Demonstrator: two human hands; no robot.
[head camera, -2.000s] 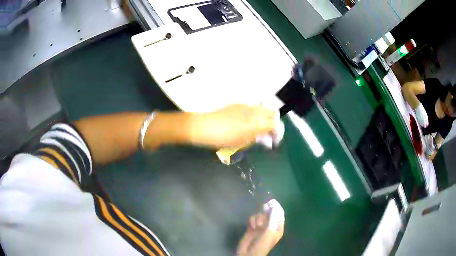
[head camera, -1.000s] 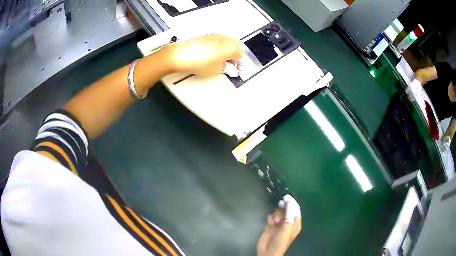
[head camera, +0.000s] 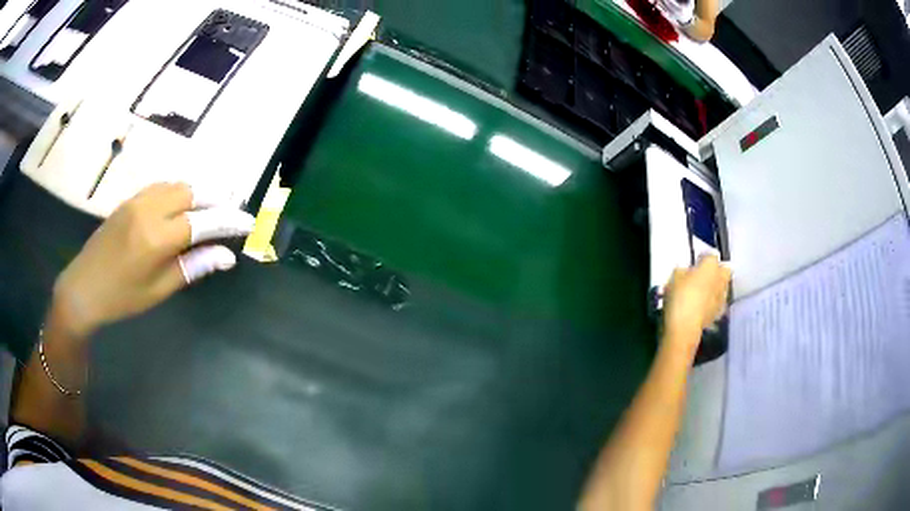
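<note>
A phone frame (head camera: 208, 70), black with a pale window area and camera holes, lies flat on the white belt (head camera: 284, 75) at upper left. My left hand (head camera: 150, 250), white cots on its fingers, is beside the belt's near end, off that frame, with thumb and index tips apart and nothing visible between them. My right hand (head camera: 696, 291) is at the near end of another phone frame (head camera: 701, 212) on the side conveyor (head camera: 667, 225) at right. Its curled fingers cover that end; the fingertips and any grip are hidden.
Yellow tape (head camera: 267, 222) marks the belt corner, with shiny scraps (head camera: 349, 267) beside it on the green mat (head camera: 419, 349). A black tray (head camera: 579, 65) and another person's hand (head camera: 701, 20) are beyond. A grey cabinet (head camera: 798, 170) with a paper sheet (head camera: 818, 349) stands at right.
The view has swung right. My left hand has come off the phone frame, which stays on the belt. My right hand has moved from over the mat to the side conveyor.
</note>
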